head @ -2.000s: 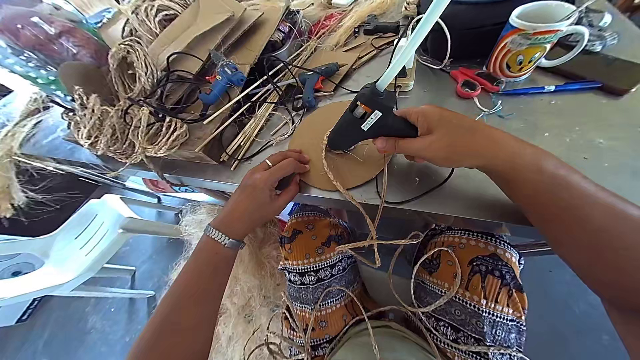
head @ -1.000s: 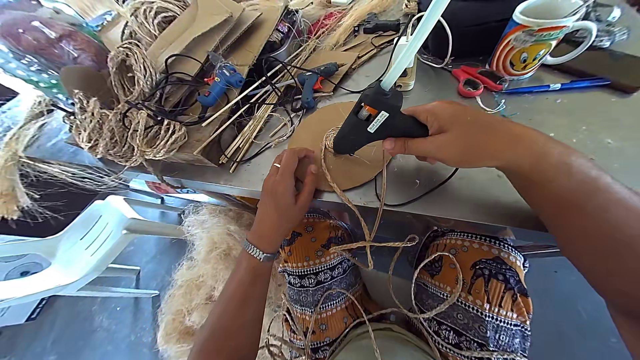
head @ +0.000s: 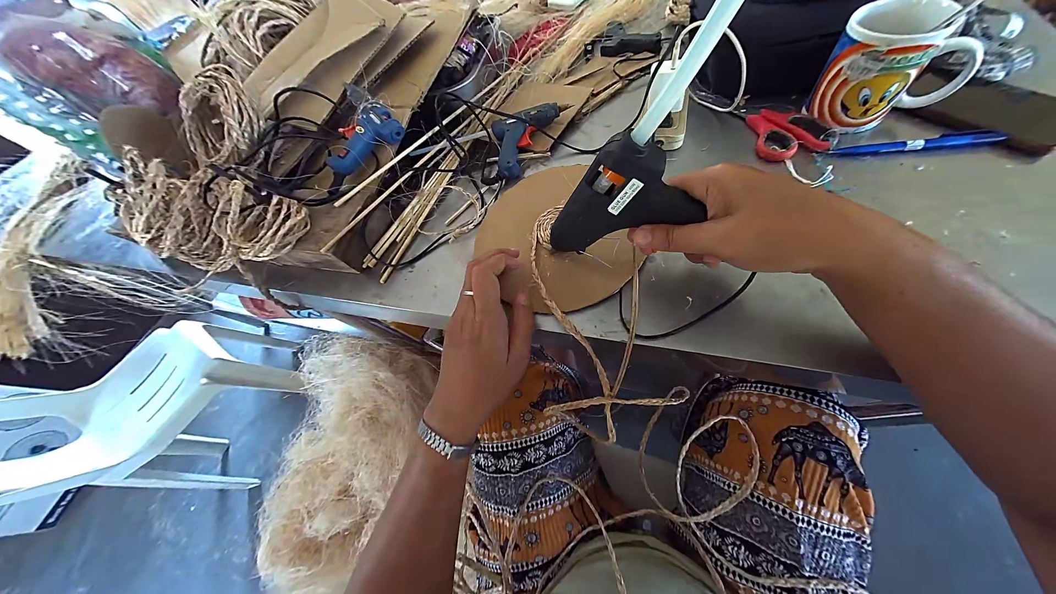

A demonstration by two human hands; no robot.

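My right hand grips a black hot glue gun with a long pale glue stick rising from its back. The gun's nozzle end is low over the middle of a round cardboard disc, beside a small coil of braided natural-fibre cord. From the coil the cord runs over the disc's near edge and down in loose loops across my lap. My left hand rests at the disc's left near edge, fingers bent; whether it pinches the disc is not clear.
Two blue glue guns, thin sticks, black cables, rope bundles and cardboard pieces crowd the table's left. Red-handled scissors, a blue pen and a mug lie or stand at right. A white chair is left.
My left hand has shifted slightly along the disc's near-left edge, its wrist turning more upright. The right hand keeps the glue gun over the coil.
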